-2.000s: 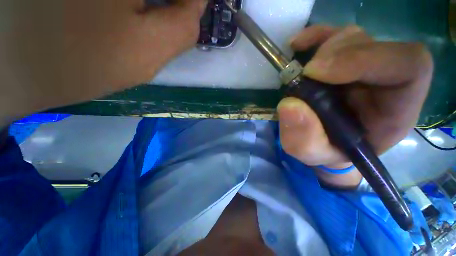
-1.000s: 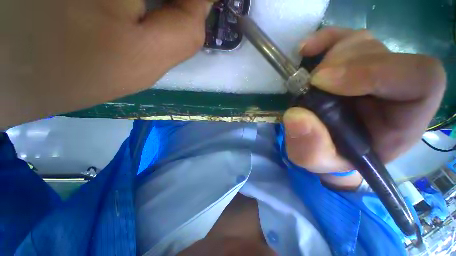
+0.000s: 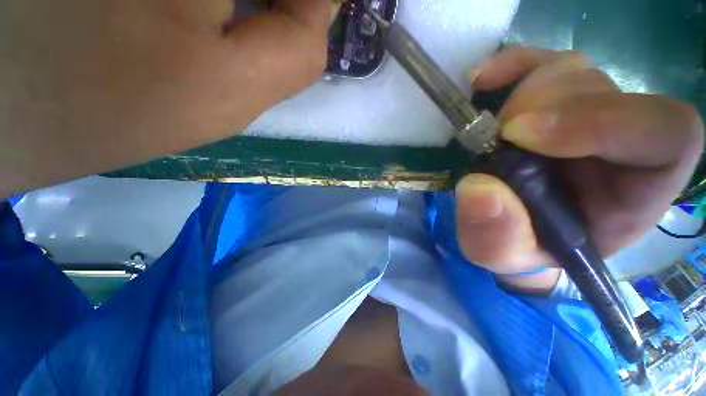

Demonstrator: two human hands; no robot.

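A dark watch housing (image 3: pixel 358 48) with a shiny rounded rim and small parts inside lies on the white foam pad (image 3: pixel 348 116) at the top centre. My right hand (image 3: pixel 577 147) grips the black handle of a soldering iron (image 3: pixel 573 240). Its metal barrel points up and left, with the fine tip at the parts inside the housing. My left hand (image 3: pixel 178 85) is large at the upper left and covers the housing's left side. Its fingertips are cut off or hidden at the top edge, so I cannot tell what they hold.
The green bench mat (image 3: pixel 310 158) ends in a worn yellowish front edge close to my body. A thin black cable (image 3: pixel 680 232) hangs at the right edge. Blue items and metal racks show at the lower right. A metal bar (image 3: pixel 101 272) is at the lower left.
The soldering iron, my right hand and the housing have shifted slightly right in the picture. The tip stays at the housing. My left hand also sits a little further right.
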